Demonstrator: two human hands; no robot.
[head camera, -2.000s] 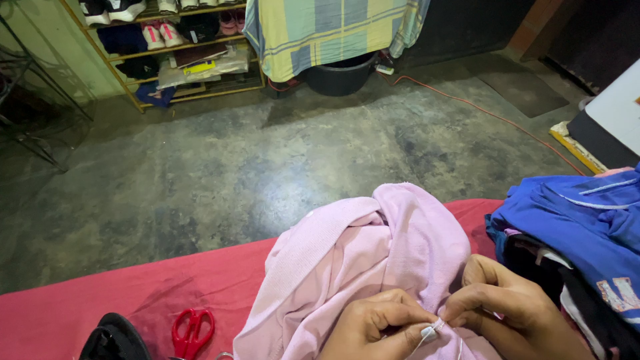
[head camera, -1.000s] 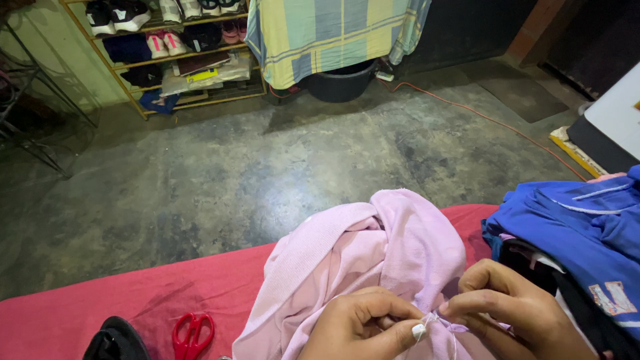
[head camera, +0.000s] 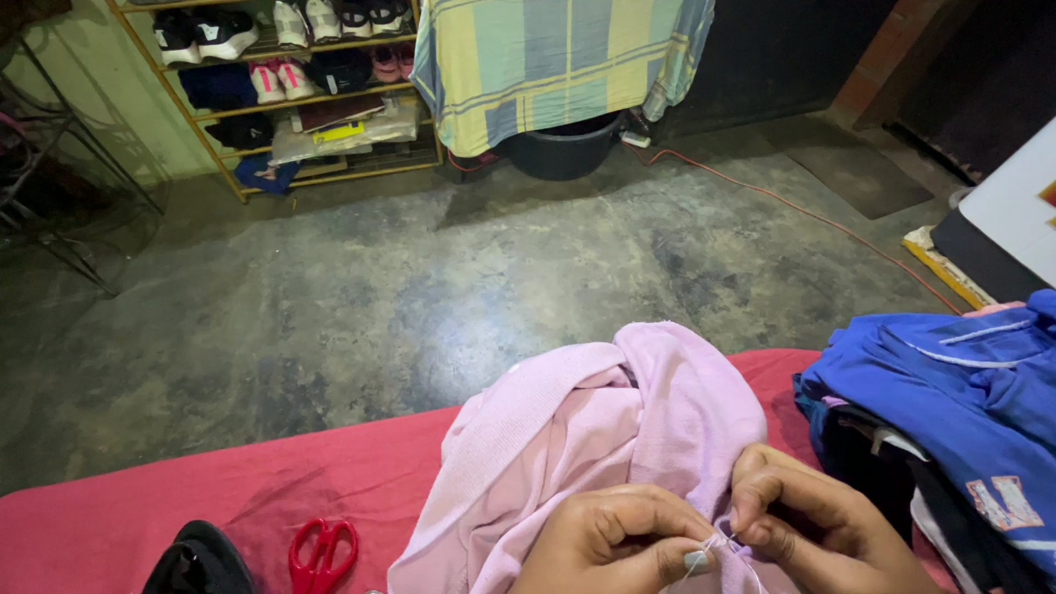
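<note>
A pink knit garment (head camera: 553, 429) lies bunched on a red cloth (head camera: 206, 487) near me. My left hand (head camera: 631, 536) pinches an edge of its fabric between thumb and index finger, with pale thread (head camera: 700, 559) running beside the thumb. Close by on the right, my right hand (head camera: 813, 520) has its thumb and fingertips together at a thin needle-like piece by the same fabric fold. Its tip is too small to make out fully. Red-handled scissors (head camera: 323, 554) rest on the cloth to the left, their blades out of frame.
A black object (head camera: 200, 561) sits left of the scissors. Piled clothes with a blue garment (head camera: 949, 388) on top are at right. Beyond the concrete floor (head camera: 396, 305) stand a shoe rack (head camera: 223, 120) and a black tub (head camera: 565, 153) under a plaid cloth (head camera: 561, 66). An orange cord (head camera: 784, 202) crosses the floor.
My hands stay close together at the pink fabric. The right fingers have shifted slightly and now hold a thin needle-like piece that the earlier frames do not clearly show.
</note>
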